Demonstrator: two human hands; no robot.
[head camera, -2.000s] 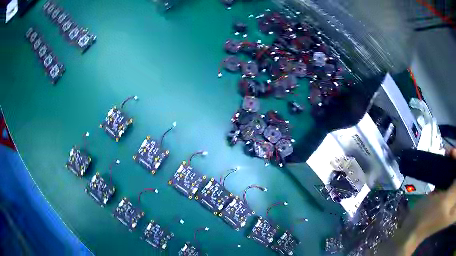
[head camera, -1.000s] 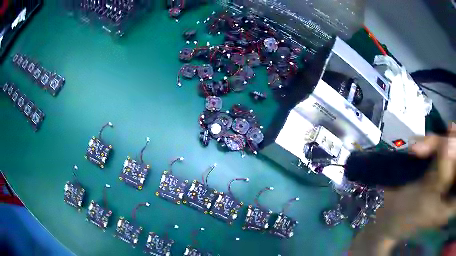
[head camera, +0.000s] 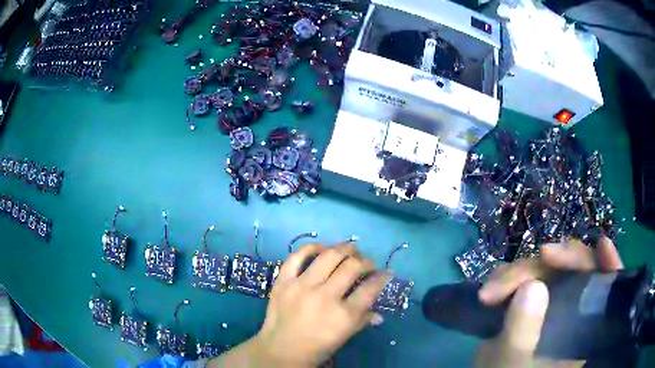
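Observation:
Small square circuit boards with thin curled leads lie in two rows on the green bench, one at the far left of the upper row (head camera: 115, 249). My left hand (head camera: 323, 295) is over the right part of that row, its fingers partly spread and hiding boards. Its fingertips are at the left edge of a board (head camera: 395, 296); whether they grip it is unclear. My right hand (head camera: 528, 295), slightly blurred, is closed on a thick black electric screwdriver (head camera: 460, 307). The screwdriver lies slanting in the view, its narrow end pointing left at that same board; contact is unclear.
A white screw feeder (head camera: 424, 97) stands behind my hands. Dark wired modules (head camera: 286, 157) are heaped left of it, a tangled parts heap (head camera: 549, 190) right. A white box with a lit orange-red switch (head camera: 553, 68) stands behind. Left are board rows (head camera: 30, 175) and a parts tray (head camera: 86, 43).
The view has swung right. My left hand has come into view over the upper row. The screwdriver has moved from beside the feeder's front to the right end of the row.

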